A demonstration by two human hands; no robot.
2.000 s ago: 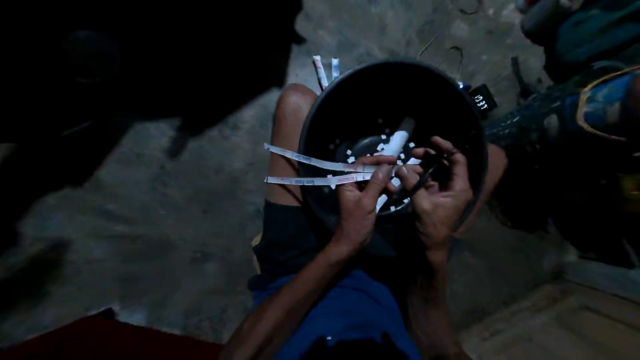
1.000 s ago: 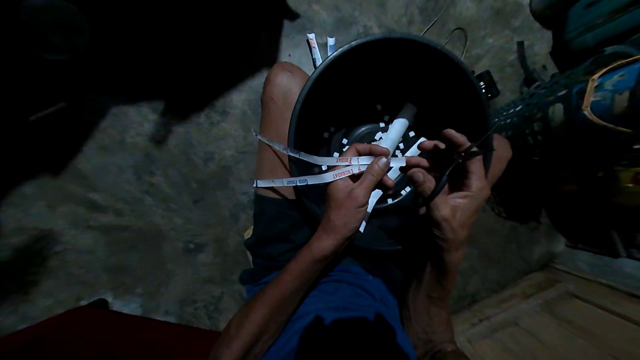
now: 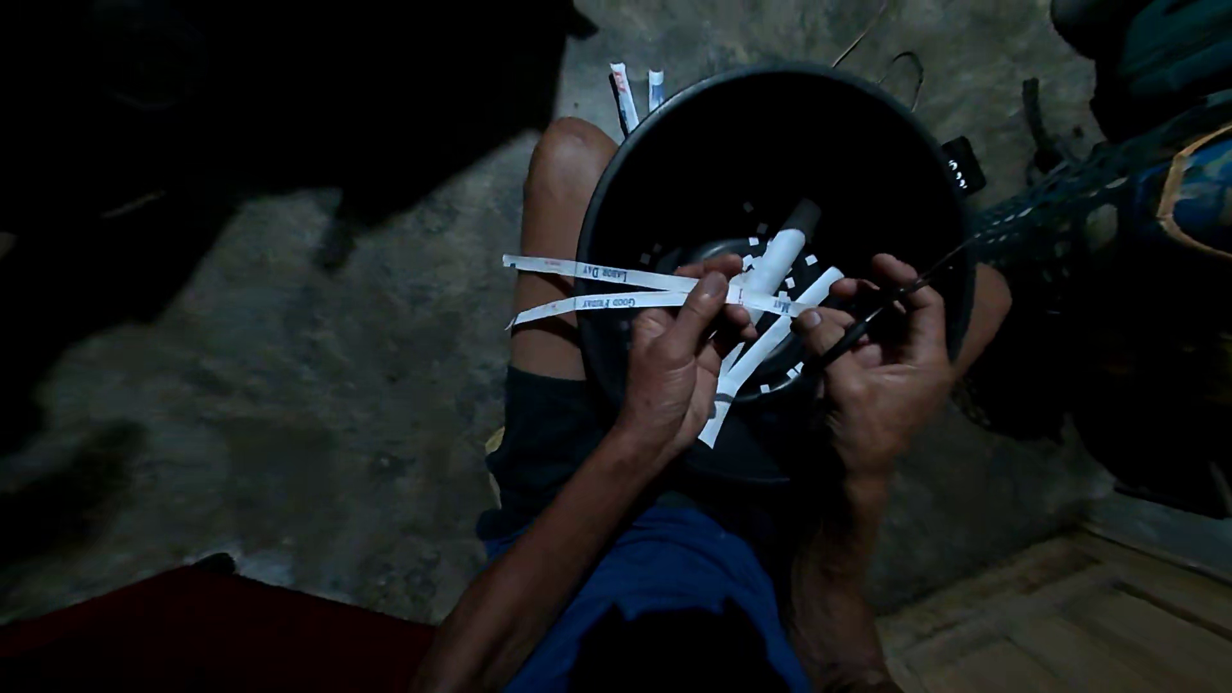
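Observation:
My left hand [image 3: 683, 351] pinches two printed paper strips [image 3: 616, 277], whose long ends fan out leftward past the rim of a dark round tub [image 3: 775, 77] between my legs. My right hand [image 3: 881, 361] holds dark scissors [image 3: 900, 298], their tips pointing up and right; its thumb and fingertips touch the strips' right end. Down in the tub, below my hands, lie a white paper roll [image 3: 778, 260], more white strips [image 3: 784, 322] and several small cut squares of paper. How far apart the scissor blades are cannot be told.
Two folded paper strips [image 3: 626, 96] stand out beyond the tub's far left rim. A small black device with a lit display [image 3: 963, 166] is at the tub's right. Dark baskets or containers [image 3: 1078, 183] fill the right side. A wooden panel [image 3: 1068, 606] is at lower right, on concrete floor.
My right hand has shifted its hold, and its thumb now reaches the right end of the strips. My left hand keeps its pinch on them.

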